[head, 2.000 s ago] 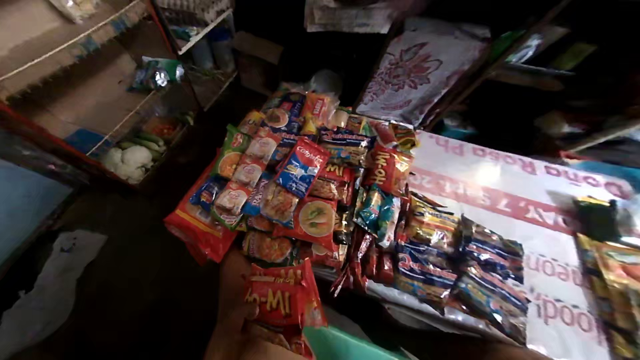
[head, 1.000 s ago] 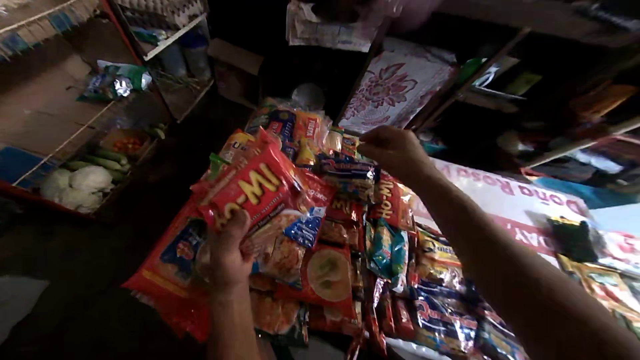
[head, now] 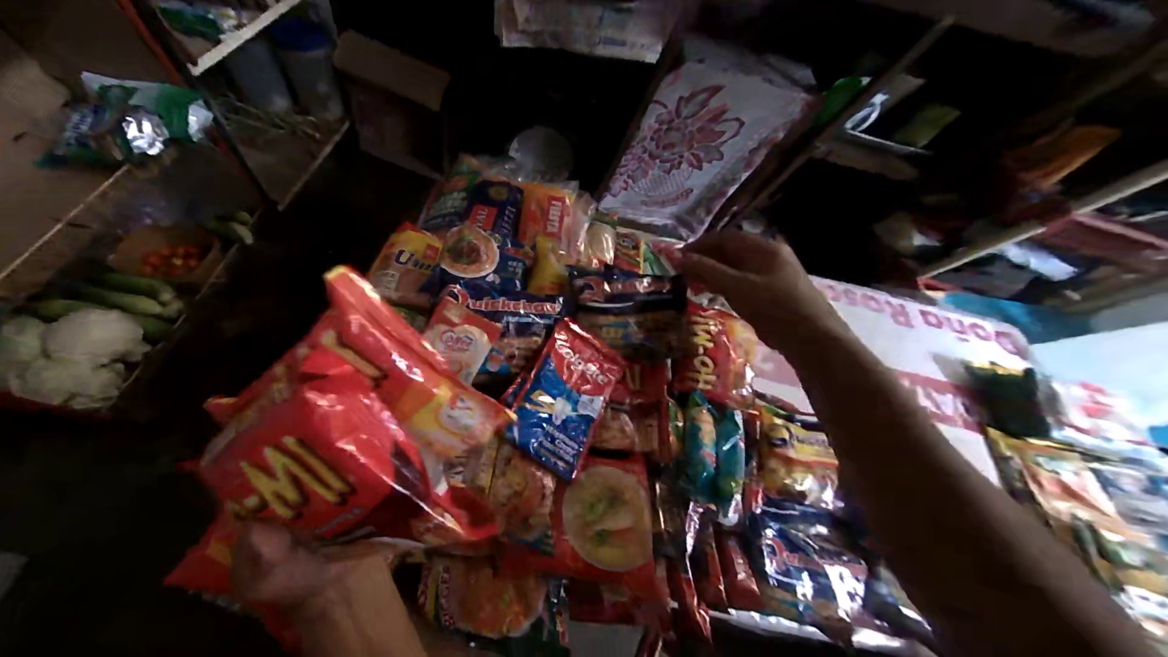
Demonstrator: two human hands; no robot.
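Observation:
My left hand (head: 297, 570) holds red instant-noodle packets (head: 310, 456) at the lower left, its thumb over their lower edge. My right hand (head: 739, 260) reaches in from the right, its fingers bent down at the upper edge of the pile, by a dark blue packet (head: 625, 310); whether it grips a packet cannot be told. Between the hands lie a blue and red packet (head: 566, 397), a red packet picturing a bowl of soup (head: 604, 516) and a pasta packet (head: 474, 251). A red noodle packet (head: 714, 356) lies below my right hand.
Printed tarpaulin (head: 912, 319) covers the table at the right, with more packets (head: 808, 557) on it. Shelves at the left hold cauliflower (head: 78, 347), green vegetables (head: 119, 297) and small red vegetables (head: 173, 260). Behind stand a cardboard box (head: 392, 100) and a flower-patterned panel (head: 684, 137).
Two seconds ago the red noodle packets were low in the view and my right hand was not seen at the pile. Since one second ago, the held packets have moved lower left and tilted.

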